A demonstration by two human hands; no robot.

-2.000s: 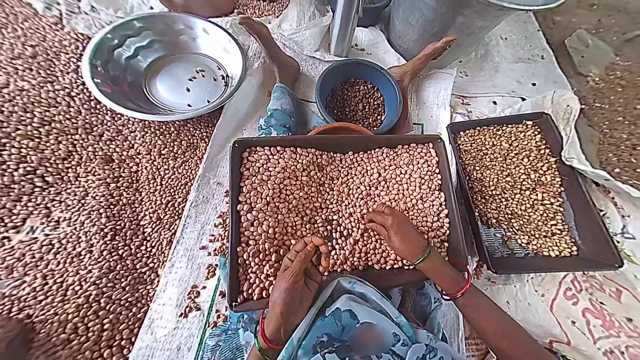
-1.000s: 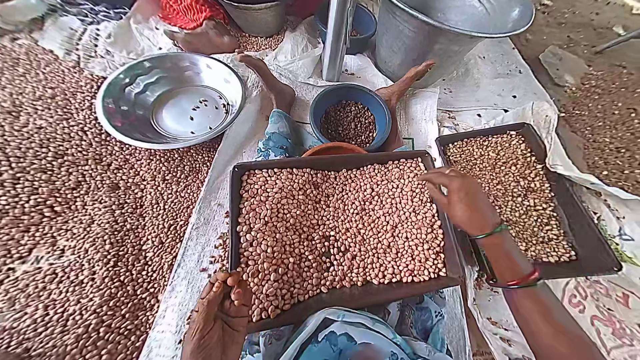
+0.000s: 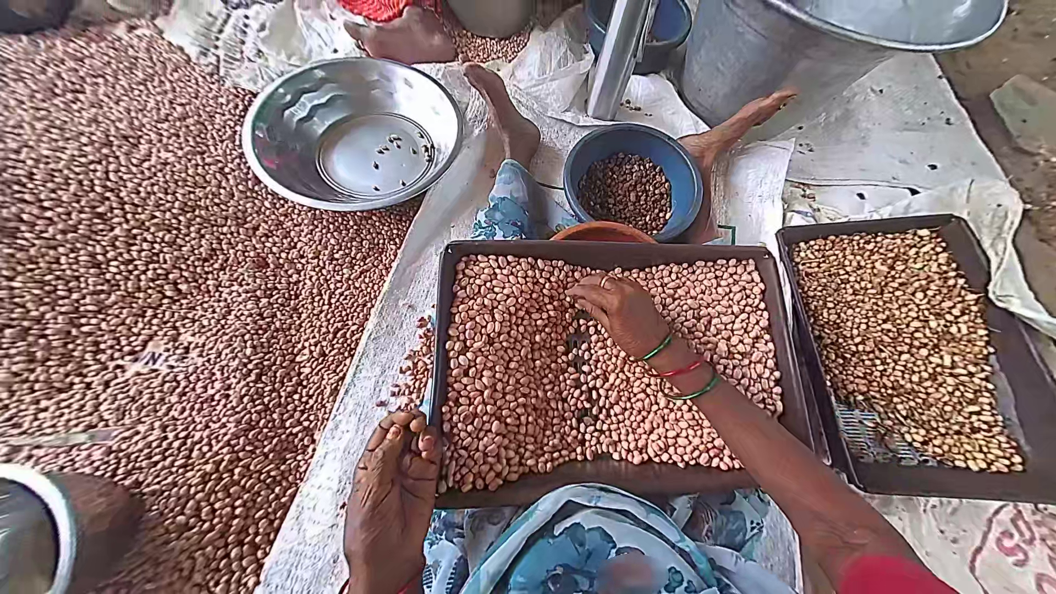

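A dark rectangular tray [image 3: 610, 488] of pinkish-brown shelled nuts or seeds [image 3: 511, 379] lies across the lap, with part of its mesh floor showing near the middle. My right hand [image 3: 619, 309] is over the upper middle of the tray, fingers bent down at the nuts; whether it pinches one is hidden. Beside the tray's lower left edge, my left hand [image 3: 396, 487] is palm up with curled fingers, and what lies in them cannot be made out. Beyond the tray are an orange bowl's rim [image 3: 604, 232] and a blue bowl [image 3: 575, 177] of darker pieces.
A second dark tray [image 3: 932, 480] with yellowish pieces stands at the right. A steel basin [image 3: 272, 153] holds a few bits at the upper left, beside a large nut pile [image 3: 190, 330]. A metal post [image 3: 615, 62] and a big metal tub [image 3: 742, 66] stand behind. Another person's foot [image 3: 408, 37] is far off.
My right hand has moved from the tray's upper right to its upper middle. My left hand was over the nuts two seconds ago and is now at the left edge. More tray floor shows.
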